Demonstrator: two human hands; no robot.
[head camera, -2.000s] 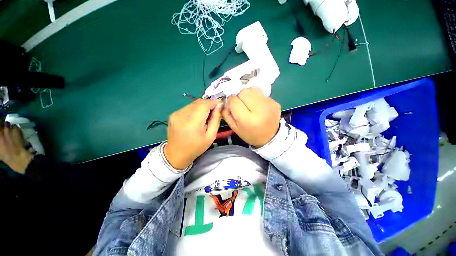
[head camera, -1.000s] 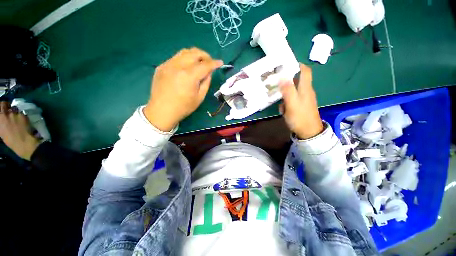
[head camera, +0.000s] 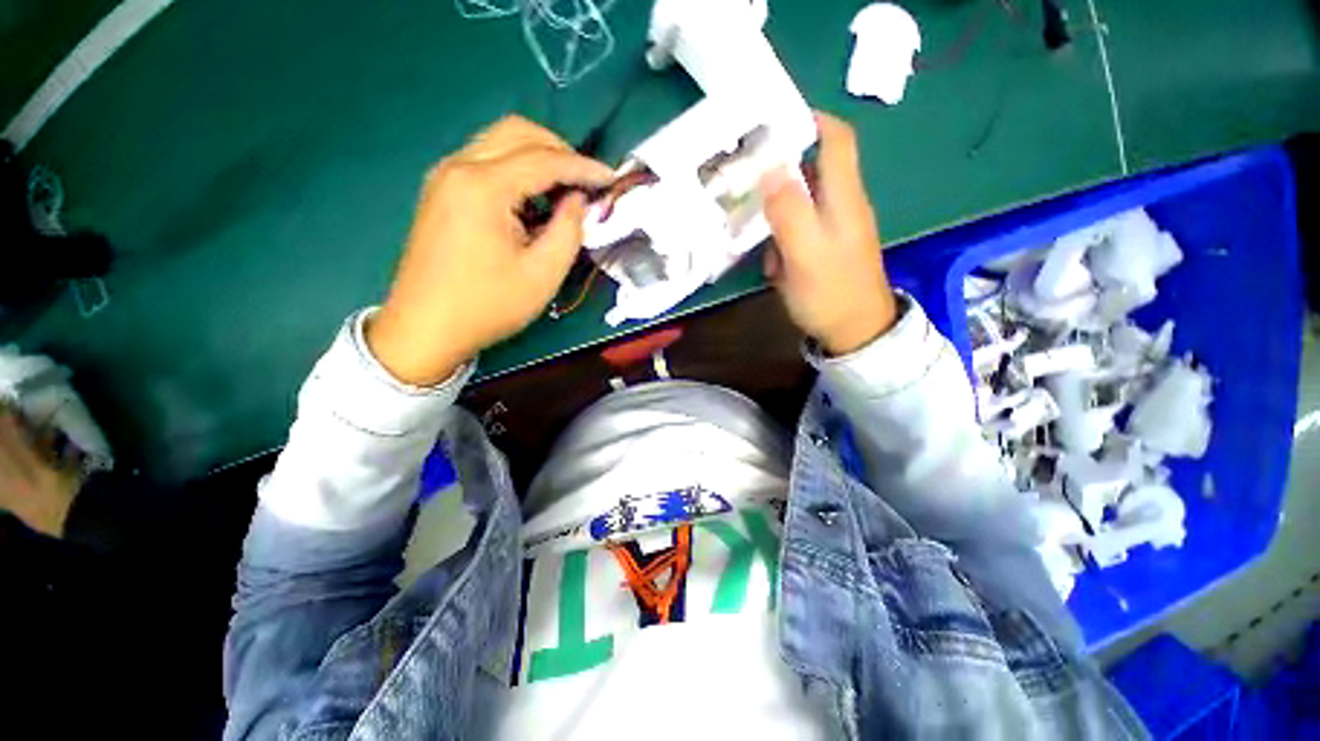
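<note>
A white camera housing (head camera: 695, 217) with open cavities lies near the bench's front edge, its white arm pointing away from me. My right hand (head camera: 831, 246) grips the housing's right side. My left hand (head camera: 500, 239) is at the housing's left side, thumb and fingers closed on dark and reddish wire leads (head camera: 625, 185) at the opening. Thin leads with small tips (head camera: 569, 301) hang from the housing's near left end. The fingers hide part of the leads.
A green bench (head camera: 348, 87) holds a small white cover (head camera: 882, 52), tangled white cord (head camera: 568, 32) and a black connector (head camera: 1055, 22). A blue bin (head camera: 1230, 391) with white plastic parts (head camera: 1165, 405) is at the right. Another person's hand (head camera: 36, 478) holds a white part at the left.
My left hand has moved from left of the housing onto its wire leads. Earlier, both hands met at its near end. My right hand still holds the housing. The view has shifted.
</note>
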